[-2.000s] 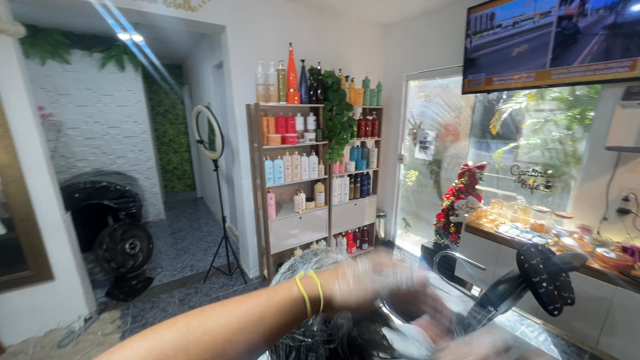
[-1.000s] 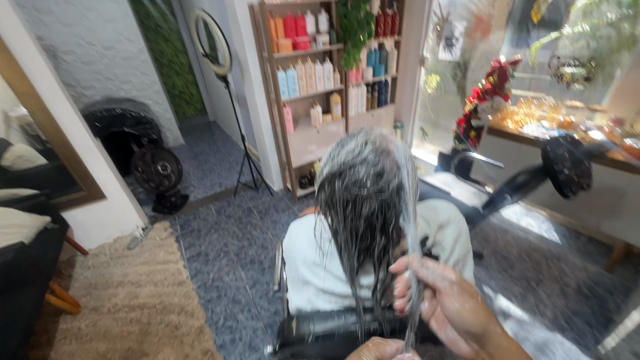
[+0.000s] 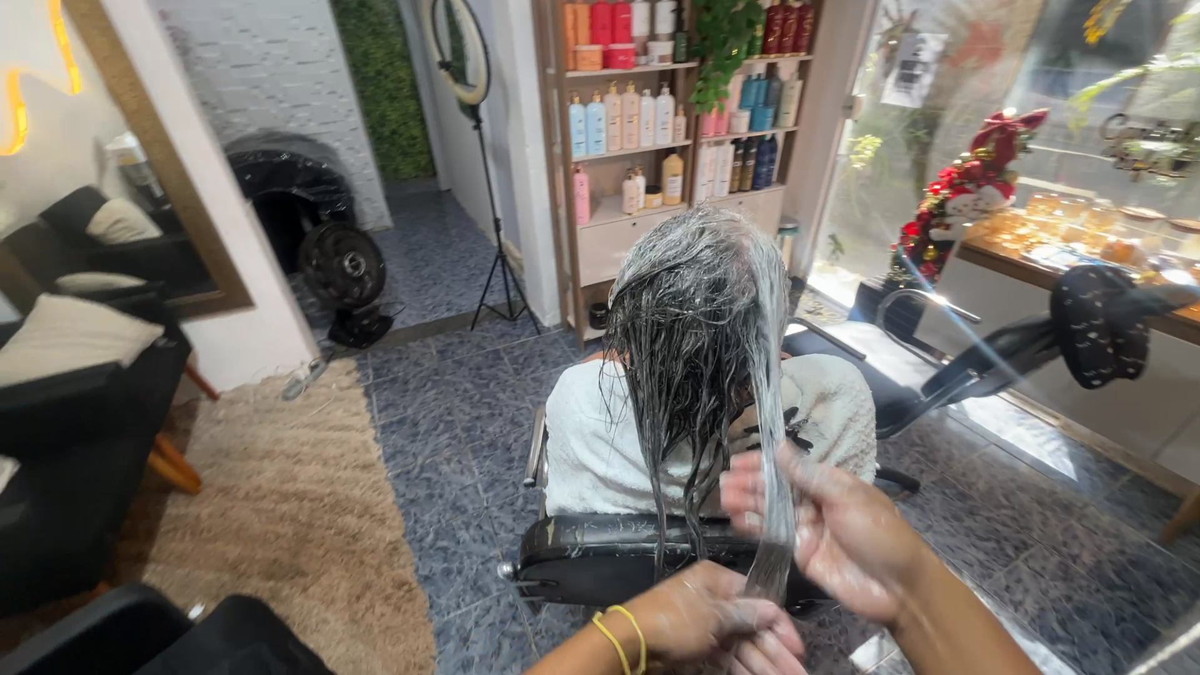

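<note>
A seated person seen from behind has long wet hair (image 3: 689, 309) coated with whitish cream, and a white towel (image 3: 586, 441) over the shoulders. One long hair strand (image 3: 772, 412) is drawn toward me, whiter along its upper part and darker near its end. My right hand (image 3: 825, 525) is around the strand, fingers on its left side and thumb near its right. Lower down, my left hand (image 3: 717, 614), with yellow bands at the wrist, holds the strand near its end. Both hands bear white cream. The black chair back (image 3: 609, 553) stands behind the person.
Shelves with bottles (image 3: 628, 122) stand ahead. A ring light on a tripod (image 3: 487, 187), a black fan (image 3: 342, 267) and a shaggy beige rug (image 3: 281, 506) are at the left, beside black armchairs (image 3: 84, 450). Another black salon chair (image 3: 994, 361) is at the right.
The view has tilted down since the earliest frame, where both hands were blurred near the hair. Since one second ago, my left hand has come further into view on the strand's lower part.
</note>
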